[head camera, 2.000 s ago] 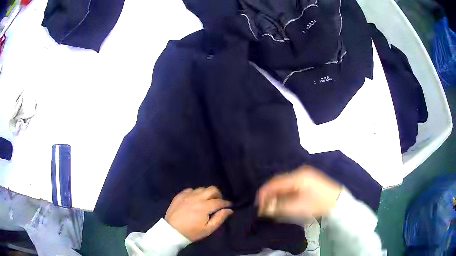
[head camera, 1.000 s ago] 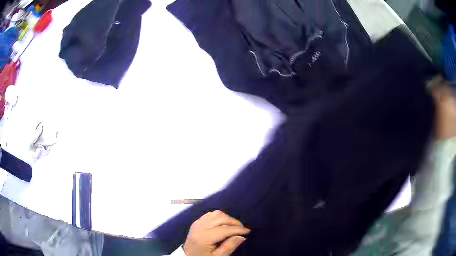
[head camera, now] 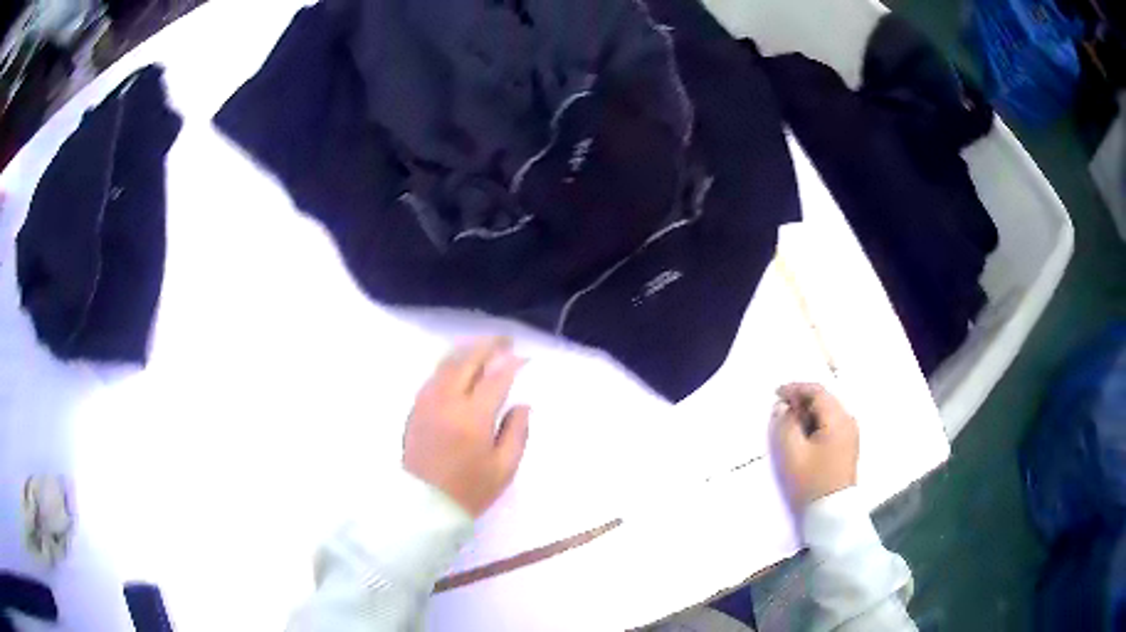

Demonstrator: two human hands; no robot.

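Note:
A heap of dark garments (head camera: 420,235) with pale stitching and small white markings lies on the far half of the white table (head camera: 272,469). My left hand (head camera: 467,426) is slightly blurred, just below the heap's near edge, fingers apart and holding nothing visible. My right hand (head camera: 815,444) is curled near the table's right side, below the heap. A small dark spot shows between its fingers; I cannot tell whether it is an object or shadow.
A white bin (head camera: 1043,278) with dark garments (head camera: 908,235) stands at the right. A separate dark piece (head camera: 99,222) lies far left. A brown strip (head camera: 531,558) lies near the front edge. A pale scrap (head camera: 47,519) and dark objects (head camera: 146,607) are at lower left. Blue bags (head camera: 1087,457) are at right.
The large dark garment that covered the near table has gone from there, after moving right with my right hand. My right hand has come back over the table. The view has shifted.

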